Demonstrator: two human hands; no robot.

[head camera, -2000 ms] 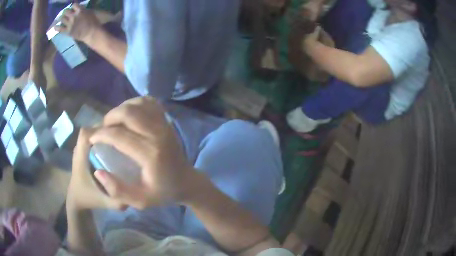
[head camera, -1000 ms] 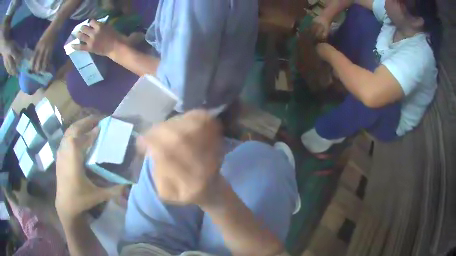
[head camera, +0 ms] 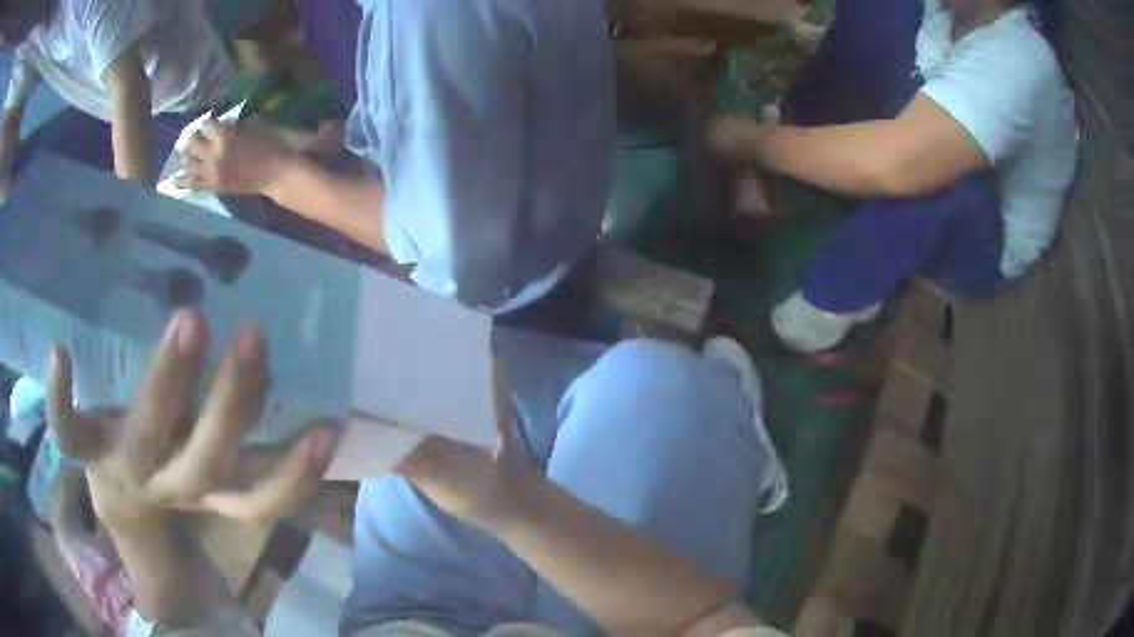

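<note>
A pale blue and white product box (head camera: 292, 280) lies large across the left of the view, its face with the dark product picture towards me. Its long white end flap (head camera: 423, 361) sticks out to the right, and a smaller white flap (head camera: 373, 446) shows below it. My left hand (head camera: 187, 429) holds the box from below, fingers spread over its printed face. My right hand (head camera: 460, 479) is at the flap end, partly hidden behind the flaps; whether it grips the carton cannot be told. The inside of the box is hidden.
A person in a grey-blue top (head camera: 485, 137) sits close in front, a hand on a white carton. Another person in a light shirt (head camera: 1007, 112) sits at right on the green floor (head camera: 796, 448). Stacked layered sheets (head camera: 1020, 473) stand at the right edge. A white sheet (head camera: 311, 591) lies beside my knees.
The box has been raised and turned, its printed face now showing and covering the view of the open cartons at left. My right hand has moved down behind the flaps.
</note>
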